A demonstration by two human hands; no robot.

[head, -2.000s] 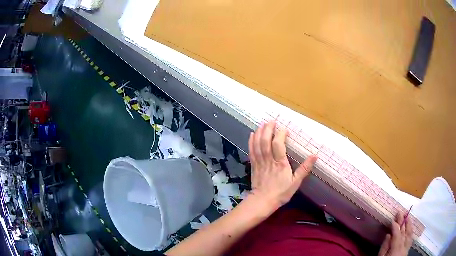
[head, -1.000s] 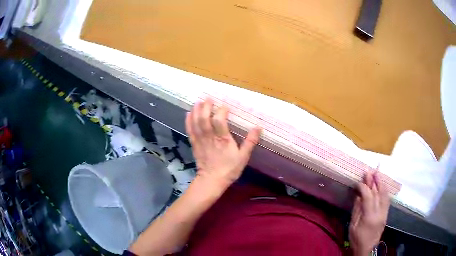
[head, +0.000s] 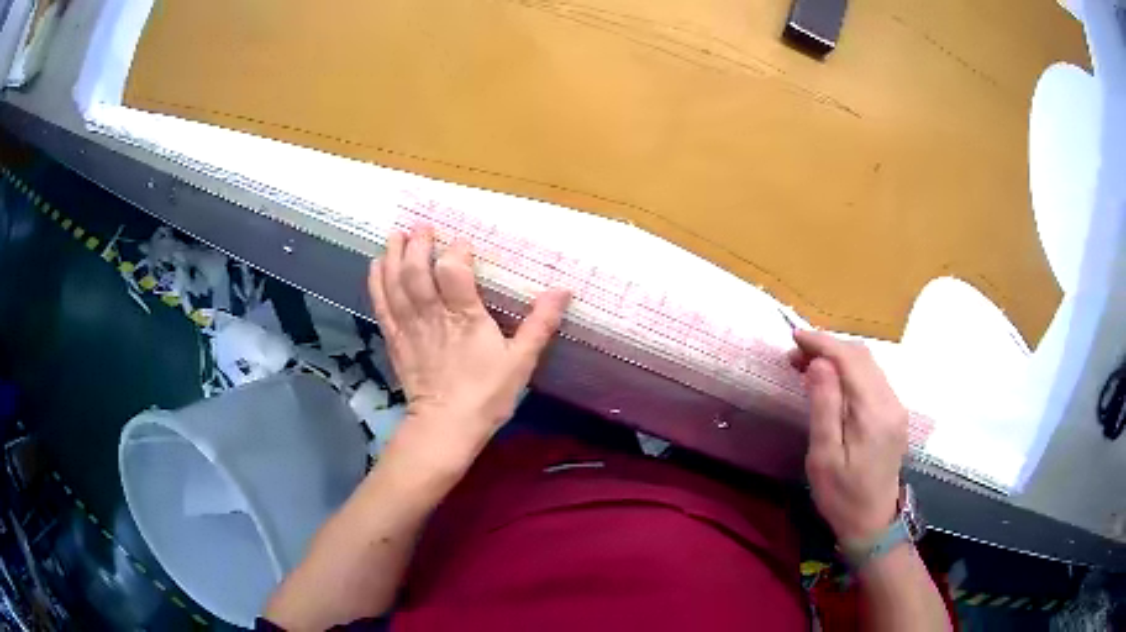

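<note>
A brown card pattern lies on stacked white fabric along the table's near edge. A clear ruler with red grid lines lies on the fabric beside the pattern's near edge. My left hand is spread flat, its fingertips on the ruler's left end and its thumb on the ruler further right. My right hand pinches a thin pen, its tip near the ruler's far edge, close to the pattern. The pen is mostly hidden by my fingers.
A dark bar weight lies on the pattern. The riveted grey table edge runs along the front. A translucent white bin stands on the floor beside white scraps. Black looped handles show at the right rim.
The view has shifted right, so things sit further left in it. My right hand has moved left and up along the ruler, with the pen. My left hand stays on the ruler.
</note>
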